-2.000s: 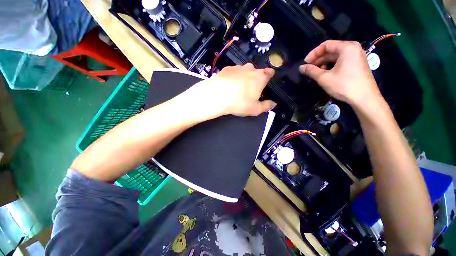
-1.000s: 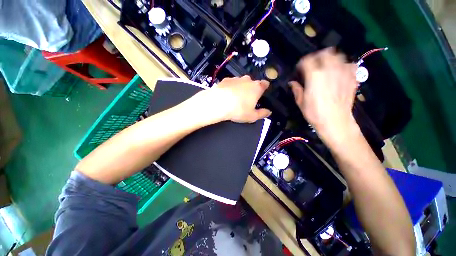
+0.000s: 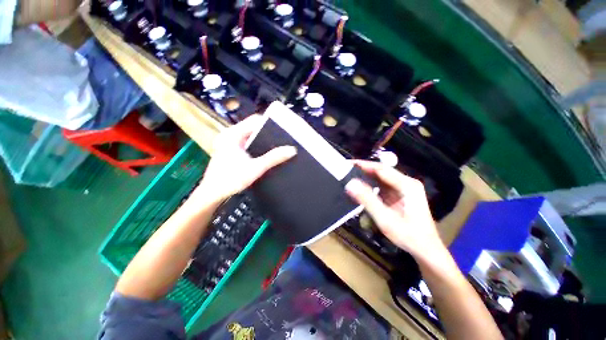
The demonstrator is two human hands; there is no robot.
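Note:
A black adhesive pad sheet (image 3: 299,189) with a white backing strip along its upper edge is held above the bench edge. My left hand (image 3: 242,159) grips its left side, thumb on top. My right hand (image 3: 392,199) is at its right corner, thumb and fingers pinching at the edge by the strip's end. Whether a small pad is between the fingertips I cannot tell. Black housings (image 3: 379,99) with round white motors (image 3: 314,101) and thin lead wires lie in rows beyond the sheet.
A green basket (image 3: 126,232) with rows of small black parts stands below left of the bench. A red stool (image 3: 123,143) and a person's clothed legs are at the upper left. A screw feeder with a blue side (image 3: 498,226) stands at the right.
The sheet has been lifted and turned, its white strip now along the top. My right hand has come back from the housings to the sheet's edge. The view has shifted, showing more housings.

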